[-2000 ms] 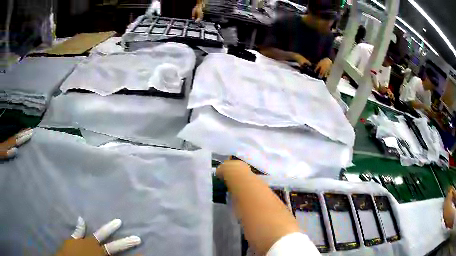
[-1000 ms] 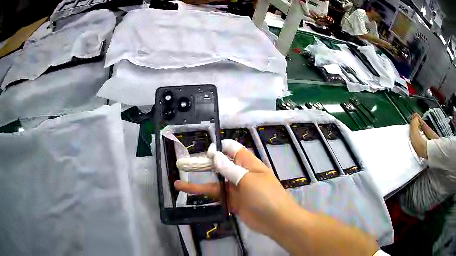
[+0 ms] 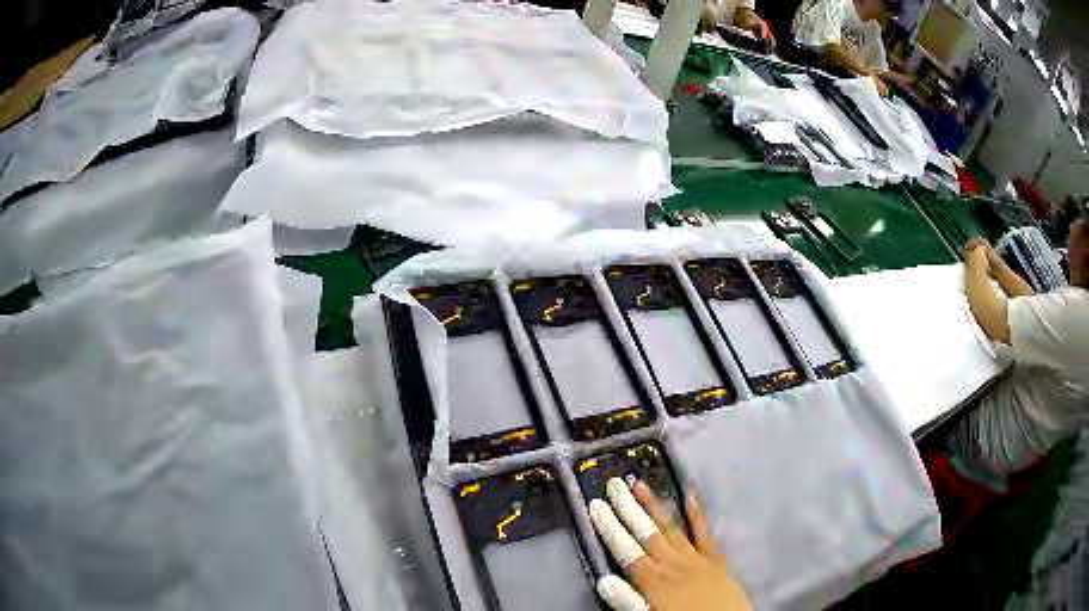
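My right hand (image 3: pixel 669 555), with white cots on the thumb and two fingers, lies at the bottom centre, palm down with its fingers spread. Its fingertips rest on the upper end of a black phone frame (image 3: pixel 627 466) in the front row of the tray, and the hand hides the frame's lower part. To its left lies another frame (image 3: pixel 511 507). The back row holds several frames (image 3: pixel 583 356), inner faces up with yellow-orange marks. White cloth liner (image 3: pixel 800 477) lies under them. My left hand is out of the picture.
White-draped stacks (image 3: pixel 442 72) stand behind. A large white sheet (image 3: pixel 143 418) lies at left. Green matting (image 3: pixel 764 203) with loose dark parts lies at back right. A person's forearms (image 3: pixel 985 292) are at the right, and others sit further back.
The phone frame held up in my right hand now lies in the front row. My right hand has moved down and right, its fingers spread. The left hand seen earliest has left the view.
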